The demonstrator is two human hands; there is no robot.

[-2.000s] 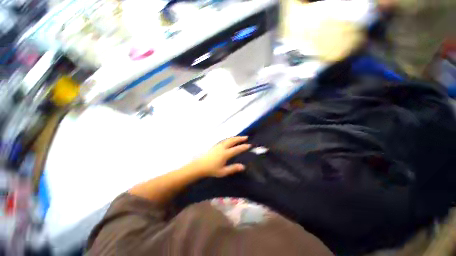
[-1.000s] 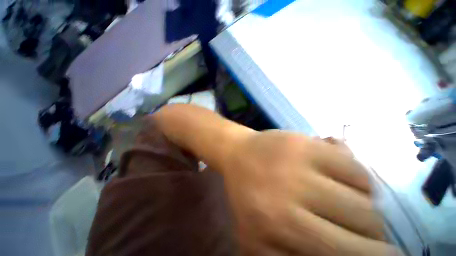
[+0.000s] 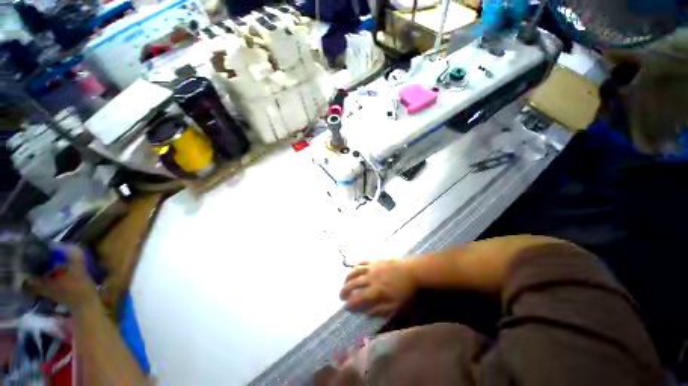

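My left hand (image 3: pixel 69 279) is at the far left beyond the white sewing table (image 3: pixel 226 264), blurred, closed around a small dark thing with blue and red on it. My right hand (image 3: pixel 379 286) rests on the table's front edge, fingers slightly bent and apart, with nothing visible in it. The white sewing machine (image 3: pixel 351 177) stands beyond it, its needle end left of centre. Dark snips (image 3: pixel 494 160) lie near the table's right end. Black cloth (image 3: pixel 603 200) hangs at the right, partly behind my right sleeve.
A pink basket (image 3: pixel 66 366) with white and red scraps is at lower left. Behind the table are a yellow-and-dark container (image 3: pixel 181 151), a black cylinder (image 3: pixel 211 117) and pale stacked pieces (image 3: pixel 279 90). A pink box (image 3: pixel 417 98) sits on the machine. A fan and a person are at upper right.
The view has swung from the side board back across the table to the machine. My left hand now shows at the far left around a small thing. My right hand shows on the table's edge.
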